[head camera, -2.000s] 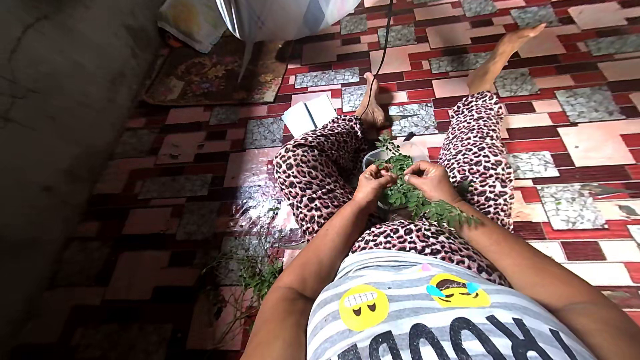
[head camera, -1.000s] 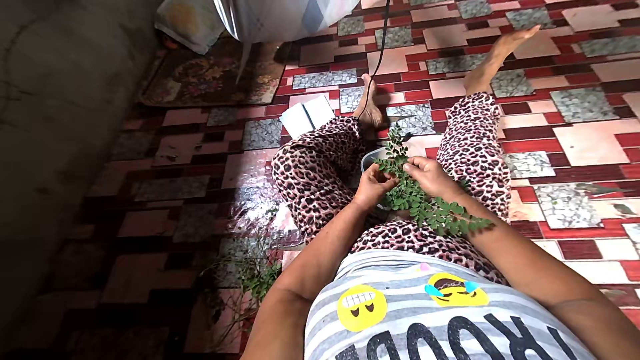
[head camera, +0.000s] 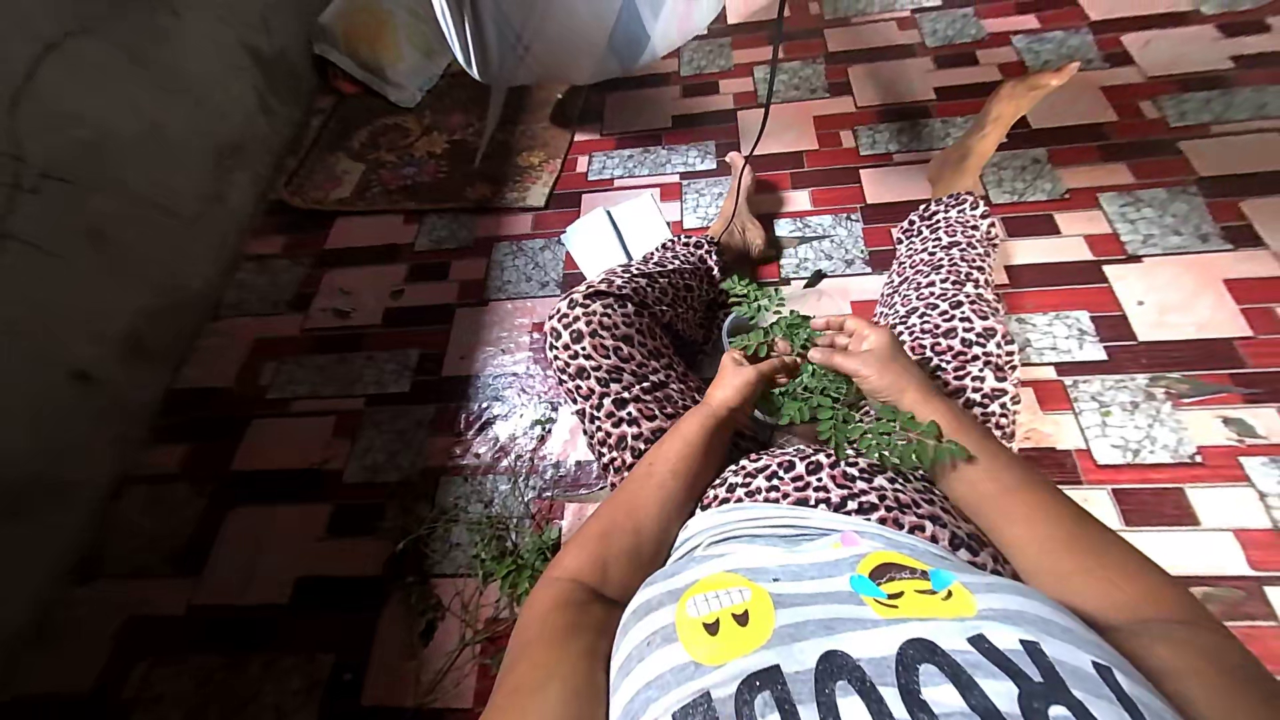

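A leafy green sprig (head camera: 825,395) with small rounded leaflets lies across my lap, its lower end reaching my right forearm. My left hand (head camera: 748,382) is closed on its stem. Close beside it, my right hand (head camera: 865,355) has thumb and forefinger at the leaves; whether they pinch a leaflet is hard to see. Beneath both hands, between my legs, stands a round container (head camera: 735,328), mostly hidden by leaves and hands.
Cut stems with some leaves (head camera: 510,560) lie on the tiled-pattern floor at left, near a shiny plastic sheet (head camera: 520,420). An open notebook (head camera: 617,235) is beside my left leg. A black cable (head camera: 770,95) runs to my left foot. A floral mat (head camera: 430,150) lies beyond.
My right hand has shifted slightly and its fingers look more spread. My left hand stays on the sprig over the container.
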